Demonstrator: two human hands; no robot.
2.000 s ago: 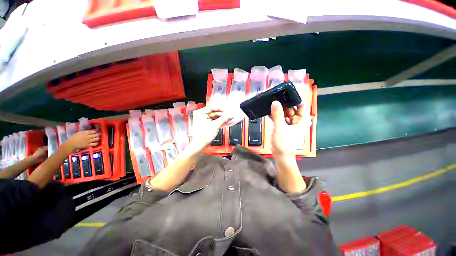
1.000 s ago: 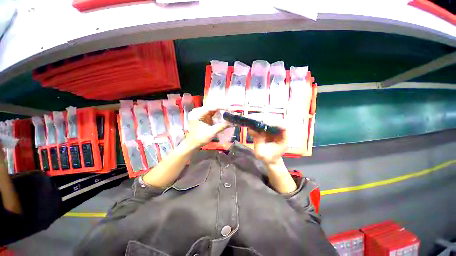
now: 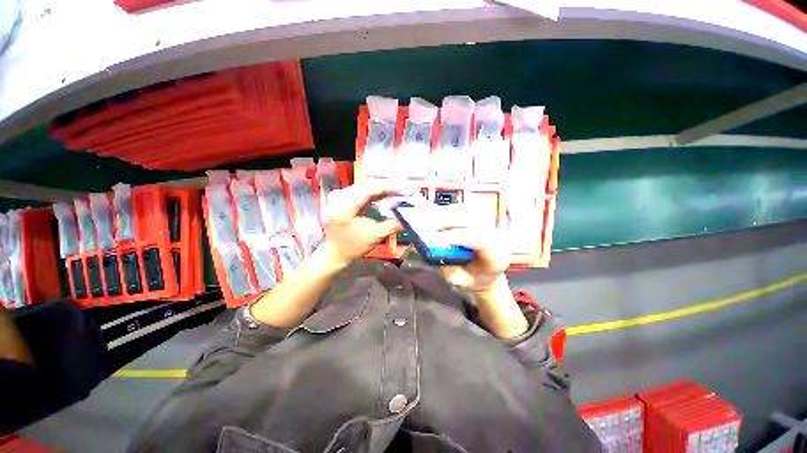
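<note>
My right hand (image 3: 478, 261) holds a mobile phone (image 3: 431, 243) by its lower end, tilted, with a bluish sheen on it. My left hand (image 3: 354, 223) is at the phone's upper end, its fingers closed on a small whitish translucent poly bag (image 3: 387, 207). Whether the phone's tip is inside the bag cannot be told. Behind the hands is the orange-red phone tray (image 3: 554, 190), with bagged phones (image 3: 455, 137) in its upper row, their loose ends sticking up past the edge. A dark bare phone (image 3: 447, 197) shows in the lower row, partly hidden by my hands.
A second tray of bagged phones (image 3: 232, 265) stands to the left. Further left are another worker's tray (image 3: 181, 234) and dark sleeve (image 3: 62, 354). A stack of empty trays (image 3: 203, 115) lies under the white bench (image 3: 372, 40). Stacked filled trays (image 3: 686, 416) are on the floor at lower right.
The phone has come down from a raised position and turned, its far end now at my left fingers. The other worker's hands have left the tray at the left.
</note>
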